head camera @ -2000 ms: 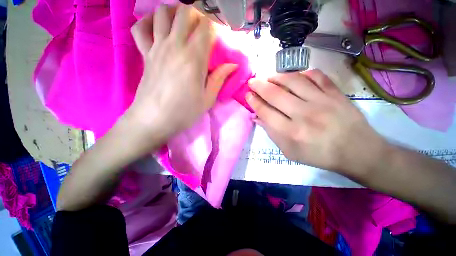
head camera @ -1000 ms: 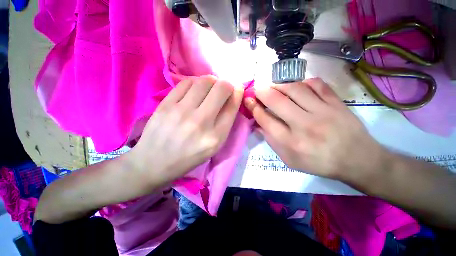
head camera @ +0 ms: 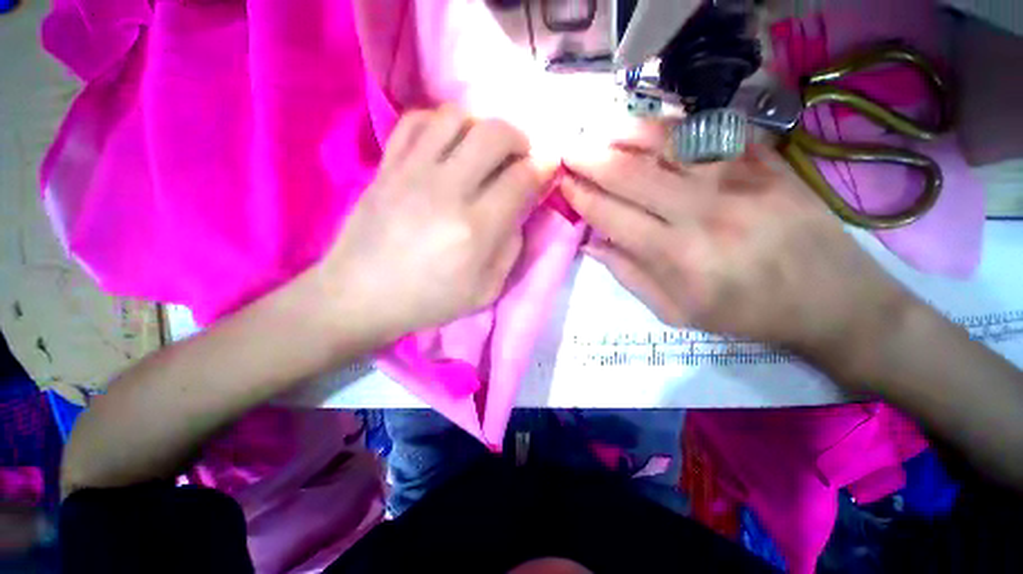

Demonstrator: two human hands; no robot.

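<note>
The pink garment piece (head camera: 247,146) lies in a hot pink bundle at the left, with a light pink part (head camera: 527,303) running between my hands and hanging in a point over the table's front edge. My left hand (head camera: 432,224) pinches a hot pink seam edge (head camera: 563,200) near the bright spot. My right hand (head camera: 718,230) holds the same edge from the right, fingertips close to the left ones. The presser foot (head camera: 642,99) is just behind my right fingers. Glare hides detail of the cloth at the fingertips.
The machine's ridged silver knob (head camera: 710,135) is above my right hand. Bronze-handled shears (head camera: 864,146) lie at the right on a light pink cut piece (head camera: 942,230). A printed ruler scale (head camera: 673,350) runs along the white table edge. Pink pieces (head camera: 808,471) hang below the table.
My left hand came down beside the right fingertips earlier and stays there. The machine head, knob and shears have shifted in the picture, and the presser foot now shows.
</note>
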